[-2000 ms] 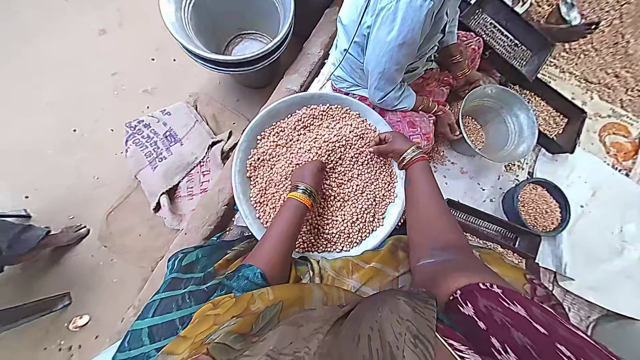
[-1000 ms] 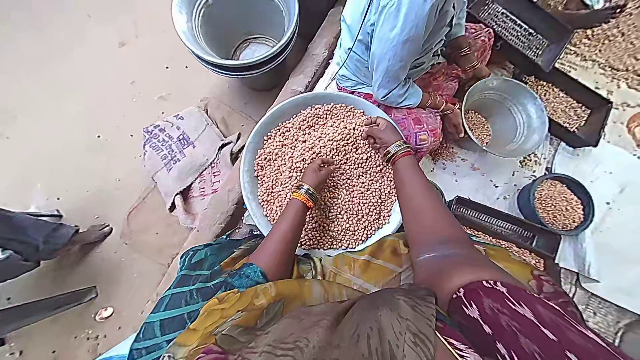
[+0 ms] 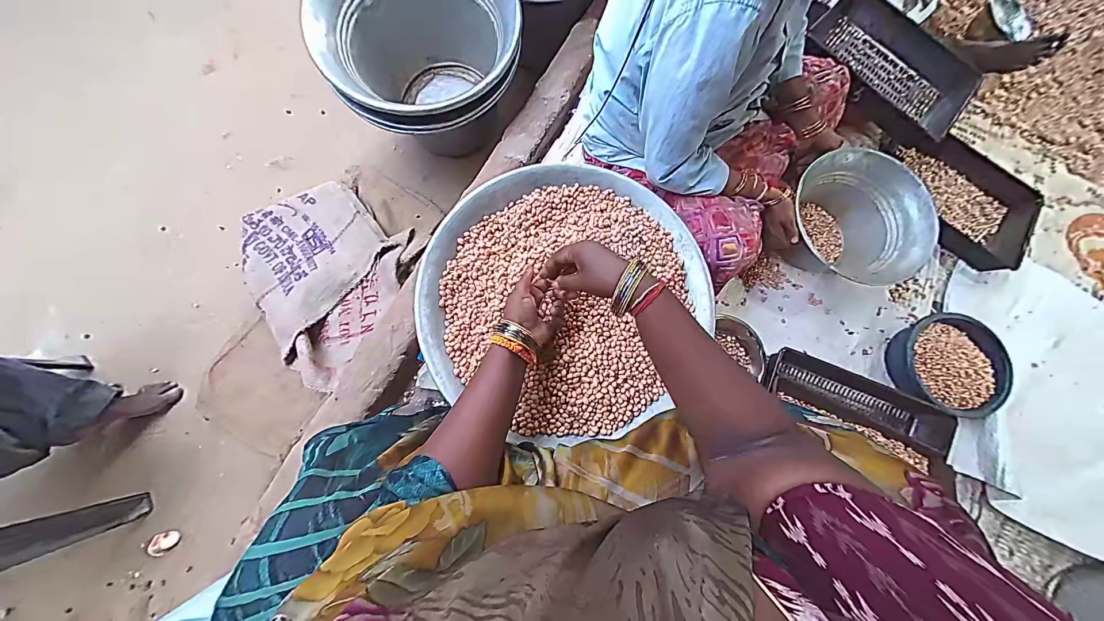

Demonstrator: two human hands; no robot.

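A wide metal basin (image 3: 431, 293) full of pinkish-tan shelled nuts or beans (image 3: 604, 371), likely peanuts, rests at my lap. My left hand (image 3: 533, 309) is over the middle of the heap, palm turned up and fingers curled, with a few kernels seemingly in it. From the right, my right hand (image 3: 586, 269) reaches across, its fingertips bent down and meeting the left fingers. Whether the right fingertips pinch a kernel is too small to tell. Bangles circle both wrists.
Nested metal tubs (image 3: 414, 60) stand beyond a stone ledge (image 3: 539, 121); a printed sack (image 3: 306, 259) lies left. A seated person (image 3: 690, 95) holds a metal pot (image 3: 871, 216) at right, near black trays (image 3: 862, 397) and a dark bowl of kernels (image 3: 953, 366). Another person's foot (image 3: 147, 404) is at left.
My hands, apart over the kernels before, have come together above the middle of the basin. The right hand has left the basin's upper right part, and the left palm has turned up.
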